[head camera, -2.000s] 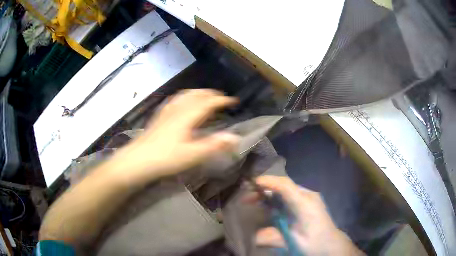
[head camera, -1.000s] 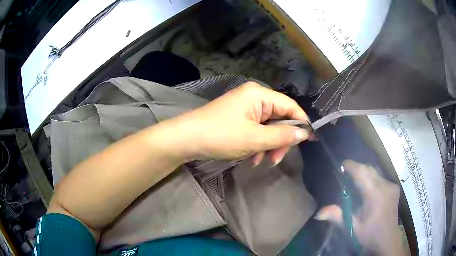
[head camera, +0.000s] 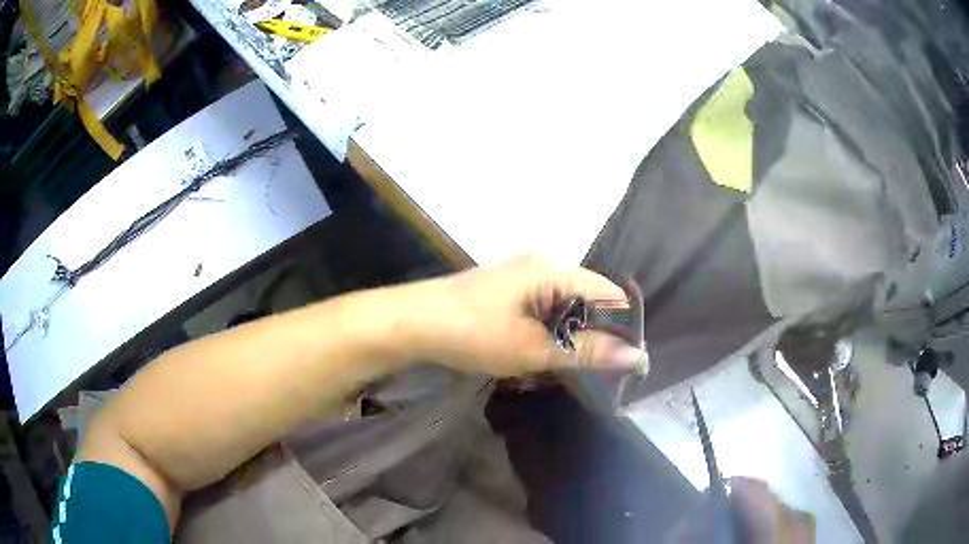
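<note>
My left hand pinches a folded edge of grey-brown cloth between thumb and fingers, in the middle of the view beside the table corner. My right hand is blurred and partly cut off at the bottom edge. It holds scissors, with a dark blade pointing up over the white table, apart from my left hand. A grey-brown panel lies on my lap under my left arm. More taupe cloth lies on the table at the right and runs to the machine. It bears a yellow-green patch.
The white table has a wooden edge. The sewing machine, with a shiny metal presser foot, stands at the right. Dark strips and a yellow-handled tool lie behind. A dark thread bundle lies on the side board.
The view has swung up and right, showing more table and machine. My left hand still pinches cloth. The scissors have moved lower and farther from it. The yellow-green patch has come into view.
</note>
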